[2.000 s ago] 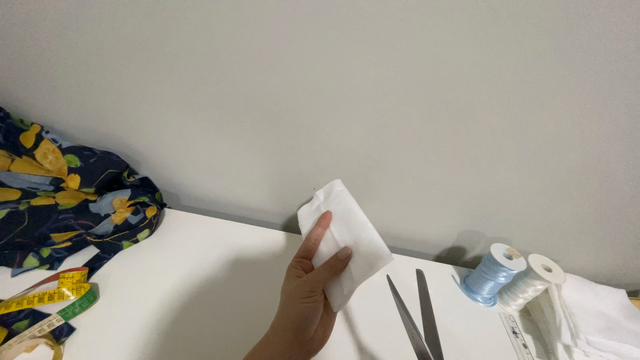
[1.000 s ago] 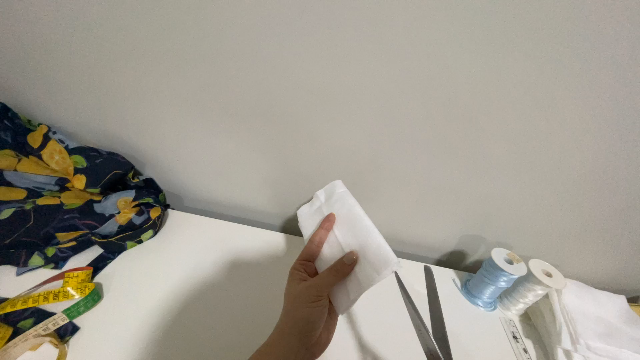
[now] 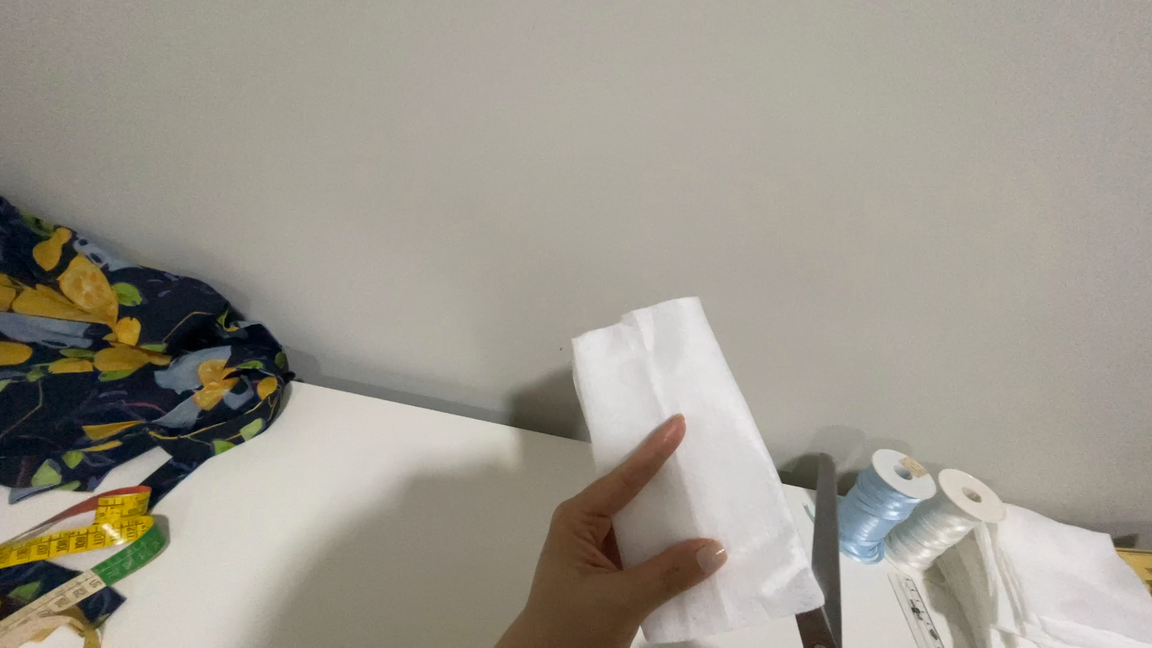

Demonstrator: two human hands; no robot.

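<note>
A folded piece of white fabric is held up in my left hand, with the index finger and thumb lying on its near face. My other fingers are hidden behind the cloth. Beside the fabric's lower right corner, metal scissors rise from the bottom edge, one blade pointing up. The other blade is mostly hidden by the cloth, and the handles are out of view. Whether the blades touch the fabric cannot be told. My right hand is outside the view.
Dark floral fabric lies on the white table at left, near a yellow and green tape measure. Right of the scissors stand a blue cord spool and a white one, beside a clear ruler and white cloth. A grey wall rises behind.
My left hand has turned the white fabric more upright. The scissors, clear of the cloth two seconds ago, now overlap its lower right corner in the view.
</note>
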